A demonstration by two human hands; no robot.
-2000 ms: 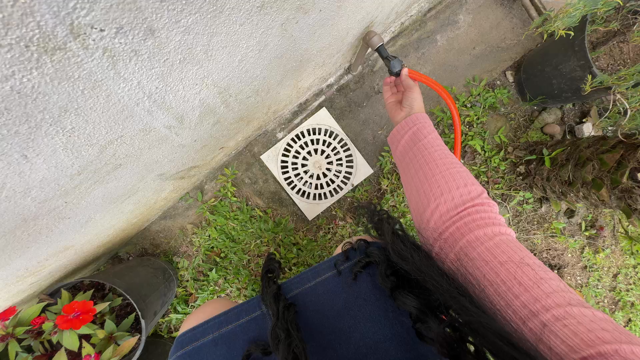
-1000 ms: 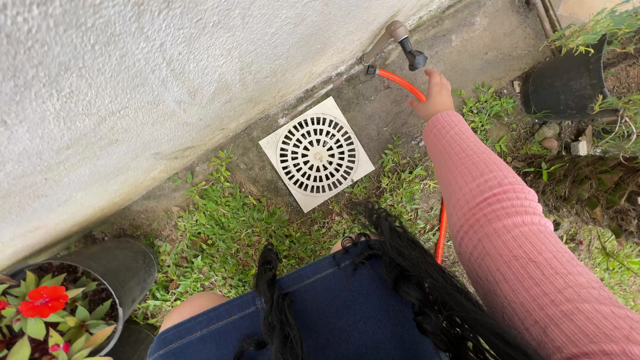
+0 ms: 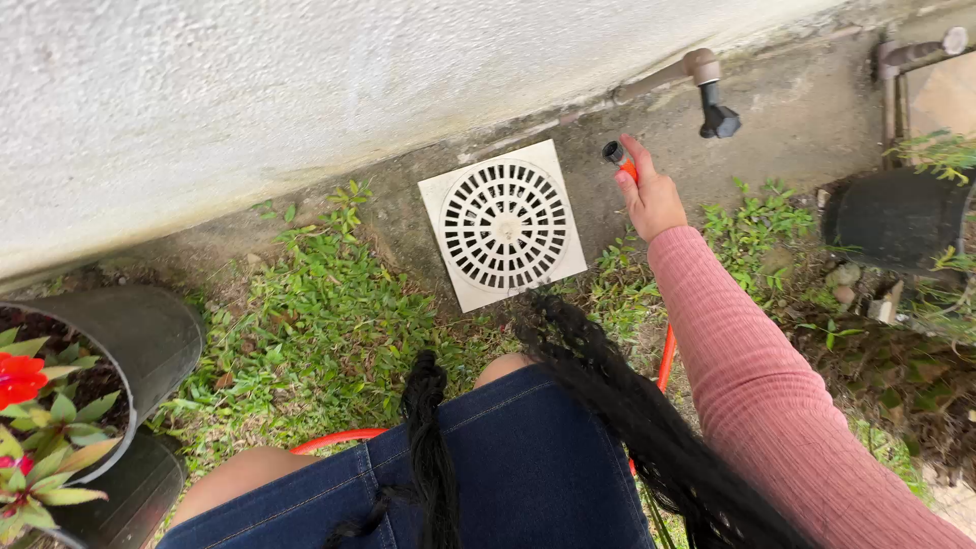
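My right hand [image 3: 653, 200], in a pink ribbed sleeve, holds the end of an orange garden hose [image 3: 628, 169] between thumb and fingers. A black connector [image 3: 612, 151] on the hose tip points up and left. Up and to the right of the hand, a black tap [image 3: 718, 120] hangs from a brown pipe elbow [image 3: 701, 67], apart from the hose. A square white drain grate [image 3: 506, 227] lies left of the hand. More of the hose shows beside my forearm and by my knee. My left hand is not in view.
A white textured wall [image 3: 229, 99] runs along the upper left. Potted red flowers [image 3: 21, 380] in a dark pot [image 3: 164, 343] stand at the left. Another black pot [image 3: 892, 221] is at the right, near a second pipe outlet [image 3: 953, 41]. Grass [image 3: 328, 320] borders the concrete strip.
Two seconds ago the hose end was at the tap with my right hand on it. The hose has come off, and my hand now holds its end away from the tap.
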